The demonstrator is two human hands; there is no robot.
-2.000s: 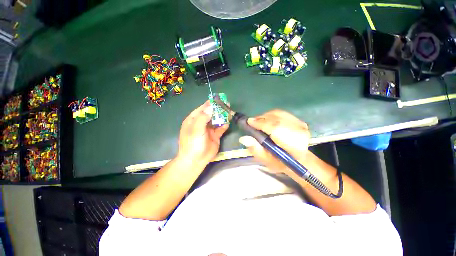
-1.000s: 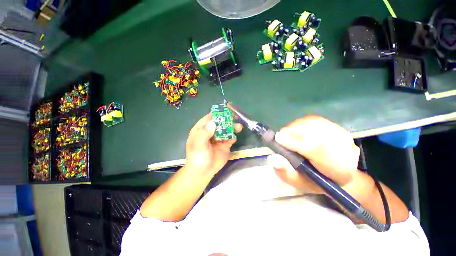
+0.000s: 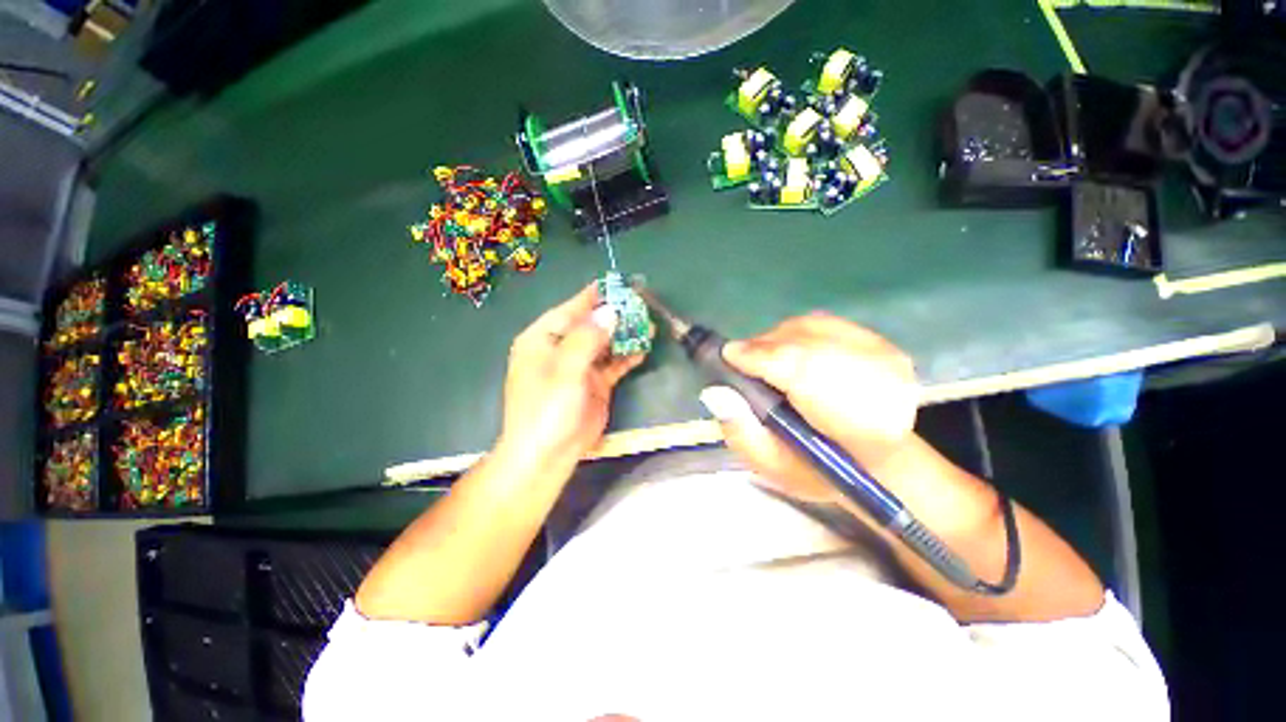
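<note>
My left hand (image 3: 561,370) holds a small green circuit board (image 3: 628,317) by its edges, flat green side up, above the mat. My right hand (image 3: 825,395) holds a soldering iron (image 3: 818,449) like a pen, its tip pointing up and left at the board's upper right edge. Whether the tip touches the board is too small to tell. A thin solder wire (image 3: 608,233) runs from the solder reel (image 3: 585,144) down to the board's top end.
Loose connector leads (image 3: 478,229) lie left of the reel. Yellow-topped boards (image 3: 801,134) lie right of it. A finished board (image 3: 281,319) lies near the lead tray (image 3: 230,364). Black open boxes (image 3: 1114,226) stand at right. A pale front edge (image 3: 1100,363) crosses below.
Since one second ago, the iron and my right hand have moved away from the camera and up. The board appears smaller and more tilted. The whole view has shifted slightly.
</note>
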